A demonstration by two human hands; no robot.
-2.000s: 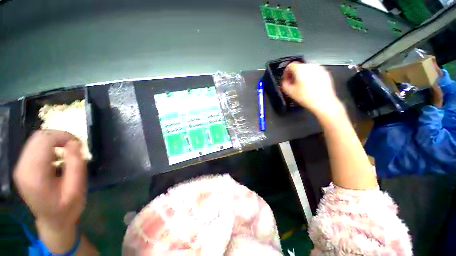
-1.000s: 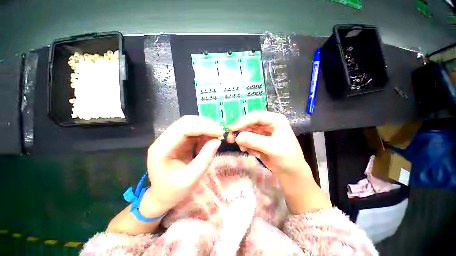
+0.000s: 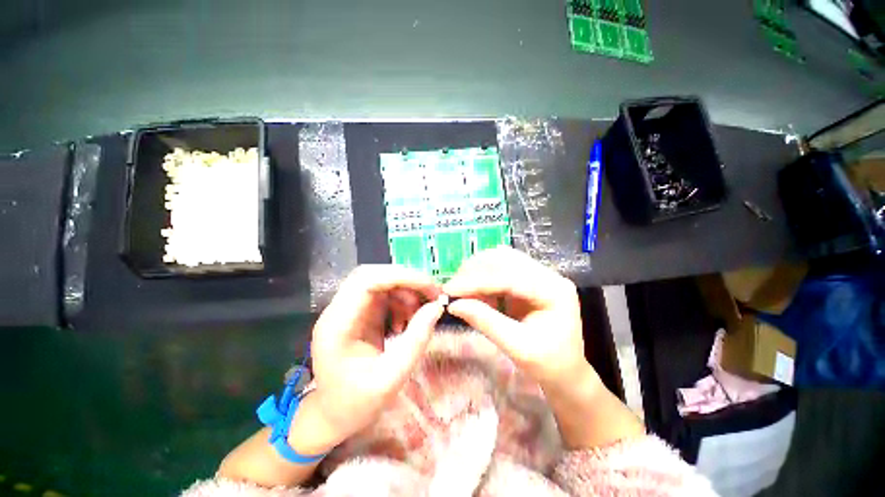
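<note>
My left hand [image 3: 374, 335] and my right hand [image 3: 524, 315] meet fingertip to fingertip at the near edge of a green PCB panel [image 3: 446, 184]. Between the fingertips is a tiny off-white plastic part [image 3: 444, 300] with something dark beside it; the fingers hide most of it. The panel lies on the black work mat [image 3: 367, 184], with small dark knobs along its far edge. The left parts bin [image 3: 146, 209] holds a pile of cream parts [image 3: 215, 209]. The right parts bin [image 3: 631, 165] holds dark, shiny leaded parts [image 3: 670, 184].
A blue marker pen [image 3: 592, 199] lies left of the right bin. Clear tape strips [image 3: 327, 204] cross the mat. Beyond is the conveyor belt [image 3: 340, 58] with green panels [image 3: 609, 29]. Cardboard boxes [image 3: 762, 340] and blue cloth [image 3: 839, 325] are at the right.
Since two seconds ago, both hands have left the bins and come together before the panel. Over the last second they stay together; the view has shifted, and an off-white part now shows between the fingertips.
</note>
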